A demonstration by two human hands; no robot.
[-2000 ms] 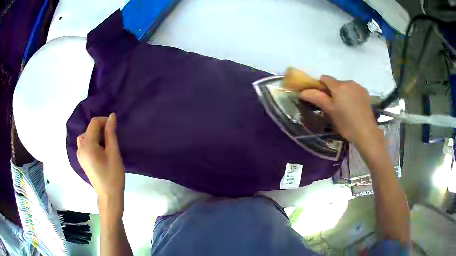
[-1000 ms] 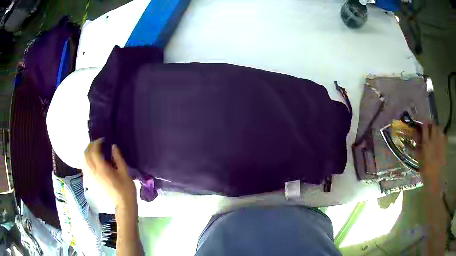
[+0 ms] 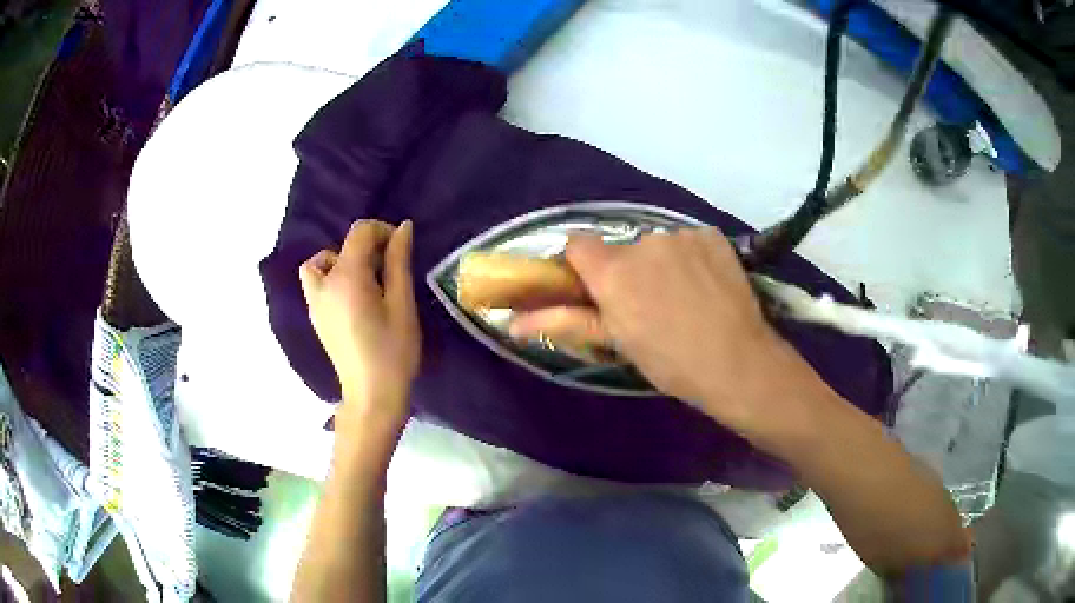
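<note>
The dark purple garment [image 3: 519,159] lies spread on the white padded table, its ruffled end at the left. The steam iron [image 3: 472,316] stands on the middle of the cloth, its pointed tip towards the left. My right hand [image 3: 678,318] is closed round its pale wooden handle. My left hand [image 3: 365,306] rests on the cloth near the ruffled end, fingers bent; whether they pinch the cloth I cannot tell. The right end of the garment is partly hidden by my right forearm and the hose.
A pale hose [image 3: 943,336] and dark cords [image 3: 829,130] run from the iron's back. A dark round bottle [image 3: 941,153] stands at the far right. The grey iron rest [image 3: 961,418] is at right, a blue bar [image 3: 495,30] beyond, a ribbed brown basket [image 3: 65,212] at left.
One second ago my right hand and the iron were at the rest on the right; now the iron is on the middle of the garment. My left hand stays near the ruffled end.
</note>
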